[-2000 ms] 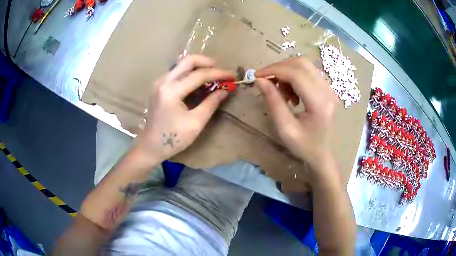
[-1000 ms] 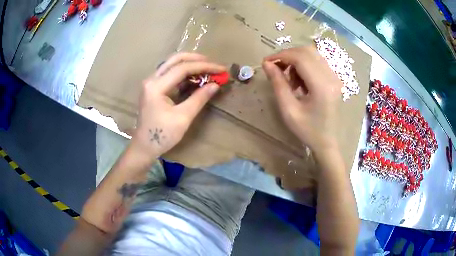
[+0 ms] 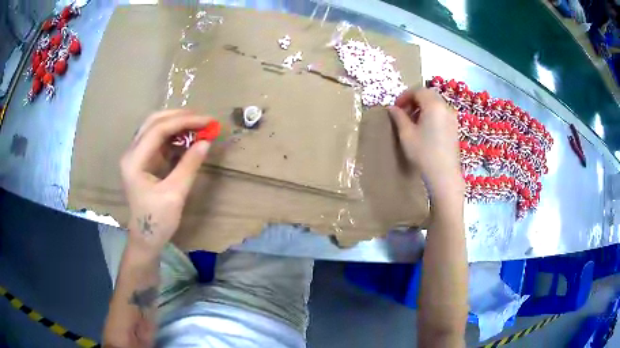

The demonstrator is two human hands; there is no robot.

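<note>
My left hand (image 3: 166, 160) holds a red-and-white toy figure (image 3: 207, 131) above the left of the cardboard, its red head at my fingertips. My right hand (image 3: 428, 132) is at the lower right edge of the heap of small white parts (image 3: 370, 71), thumb and index finger close together; whether anything is between them is too small to tell. The whitish round glue pot (image 3: 251, 116) stands mid-cardboard beside a dark stain. A few loose white parts (image 3: 292, 60) lie left of the heap.
The brown cardboard (image 3: 299, 146) has shiny tape strips and a torn near edge. Neat rows of red-headed figures (image 3: 503, 146) lie at right, loose figures (image 3: 51, 58) at far left. Red-handled pliers (image 3: 576, 144) lie far right. A green conveyor belt (image 3: 503, 64) runs behind; a blue bin (image 3: 564, 285) is below.
The view has turned right. My right hand has moved from beside the glue pot to the white parts heap. My left hand still holds the figure, now farther from the pot.
</note>
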